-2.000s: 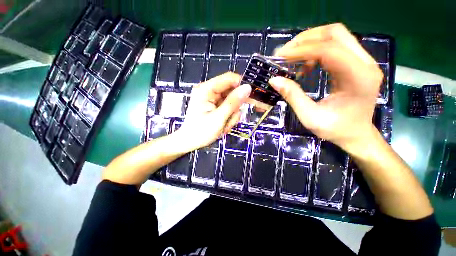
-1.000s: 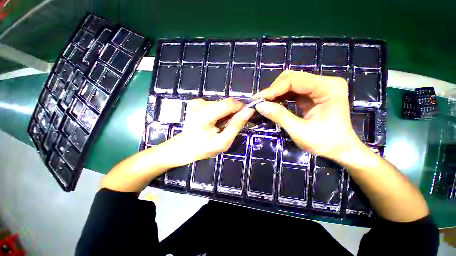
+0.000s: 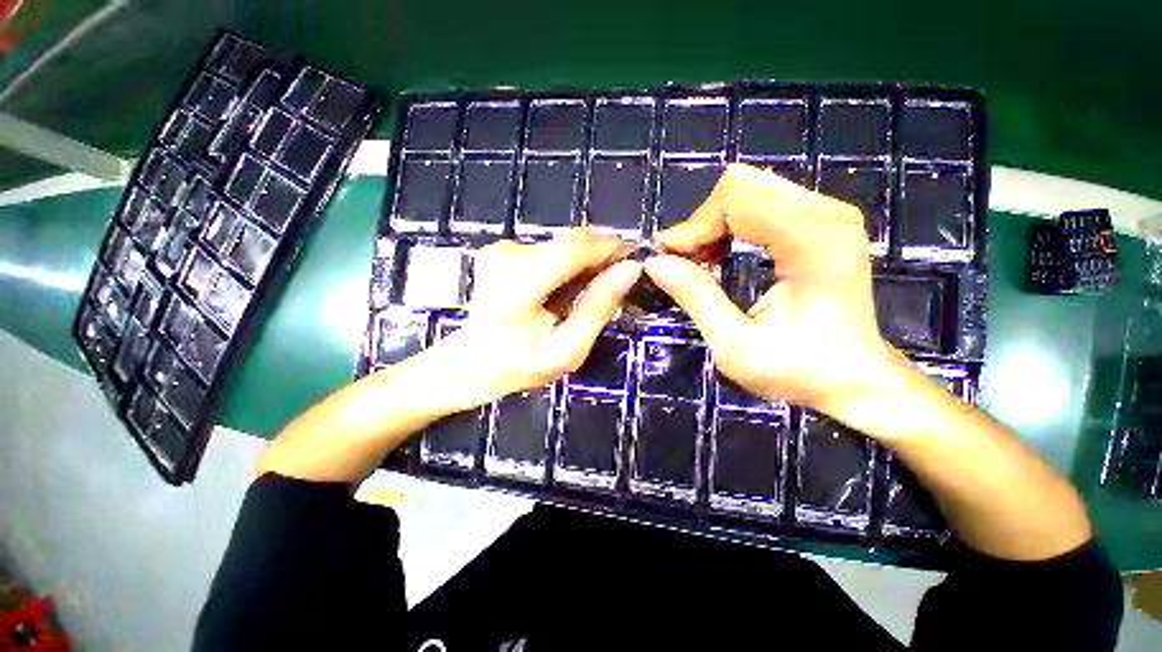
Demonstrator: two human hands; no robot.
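My left hand (image 3: 529, 306) and my right hand (image 3: 777, 299) meet above the middle of the black blister tray (image 3: 637, 515). Their thumbs and fingertips pinch a small dark part (image 3: 645, 254) between them. It is seen nearly edge-on and mostly hidden by the fingers, so I cannot tell whether it is the keypad, the housing or both. The tray's pockets hold dark rectangular housings. One housing (image 3: 437, 278) at the left of the middle row shows a bright white half.
A second blister tray (image 3: 191, 255) stands tilted at the left. A small pile of loose keypads (image 3: 1073, 251) lies on the green surface at the right. Dark shiny packs (image 3: 1138, 420) show at the far right edge. A pale strip (image 3: 1064, 191) runs behind the tray.
The keypad, seen face-on two seconds ago with a thin gold-coloured frame below it, is no longer visible face-on. Both hands have come together lower, and the right hand has moved down and left.
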